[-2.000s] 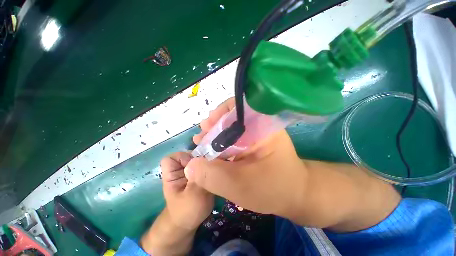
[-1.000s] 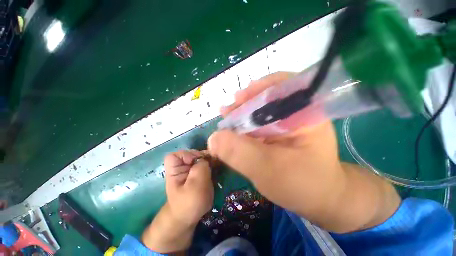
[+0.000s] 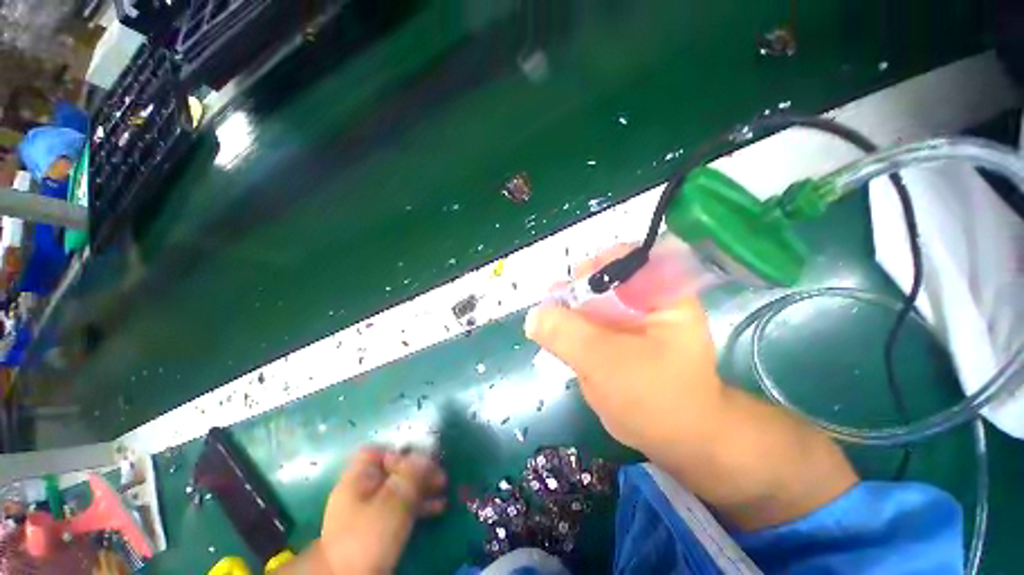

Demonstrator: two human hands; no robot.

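My right hand (image 3: 646, 365) is closed around the dispensing syringe (image 3: 663, 281), which holds pink-red fluid. Its green adapter head (image 3: 736, 225) points to the upper right. A black cord with a clip (image 3: 620, 271) lies along the barrel, and the tip is near my thumb, over the white rail. My left hand (image 3: 387, 494) is blurred, lower left and apart from the syringe; whether it holds anything cannot be told. A pile of small shiny dark parts (image 3: 545, 500) lies near my lap. One small dark part (image 3: 464, 309) sits on the white rail.
White rail (image 3: 371, 337) with dark specks; green belt (image 3: 371, 225) with small clusters (image 3: 517, 186). Coiled clear hose (image 3: 831, 427) and white cloth (image 3: 954, 258) at right. Dark oblong case (image 3: 241, 494), yellow loops (image 3: 230, 565) and pink-red object (image 3: 107, 517) lower left. Black grid trays (image 3: 140, 124) and a blue-clad person (image 3: 51, 146) upper left.
The view has shifted. My left hand has moved down and away from the syringe tip. A small dark part now shows on the rail. My right hand still holds the syringe.
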